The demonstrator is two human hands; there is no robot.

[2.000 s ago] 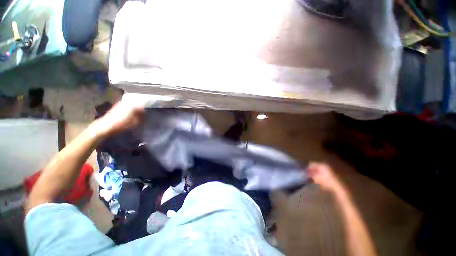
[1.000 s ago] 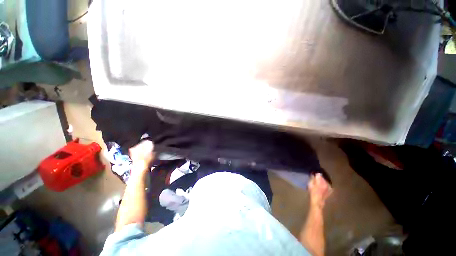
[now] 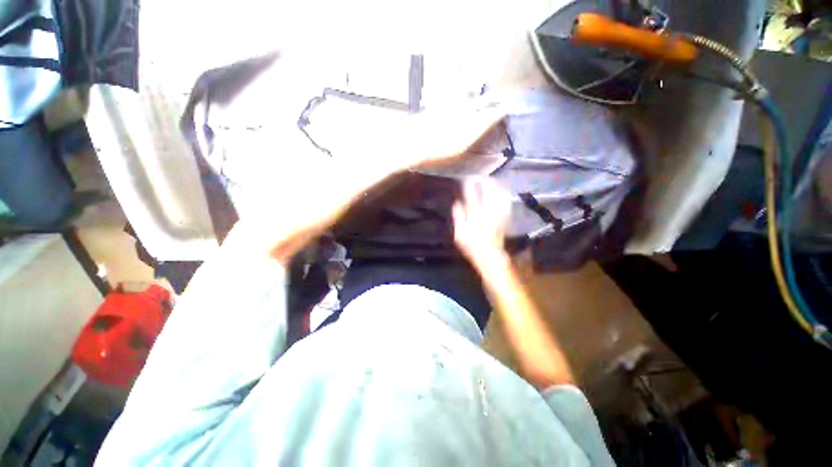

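Note:
A pale grey and white garment with dark strips (image 3: 570,137) lies spread over the ironing table, its dark part hanging at the near edge. My left hand (image 3: 483,132) reaches across to the garment's middle; it is overexposed and its fingers are unclear. My right hand (image 3: 482,214) is just nearer to me, at the garment's near side, slightly blurred; its grip cannot be made out. A steam iron with an orange handle (image 3: 634,38) rests on the table at the upper right, touched by neither hand.
The ironing table cover (image 3: 146,173) shows at left and right of the garment. A blue and yellow hose (image 3: 777,201) hangs from the iron down the right side. A red container (image 3: 123,333) is on the floor at left. Dark heaped cloth (image 3: 730,319) lies at lower right.
The garment went from being held between my hands below the table edge to lying on the table. My hands moved up and close together. The view shifted; the iron and hose show more fully.

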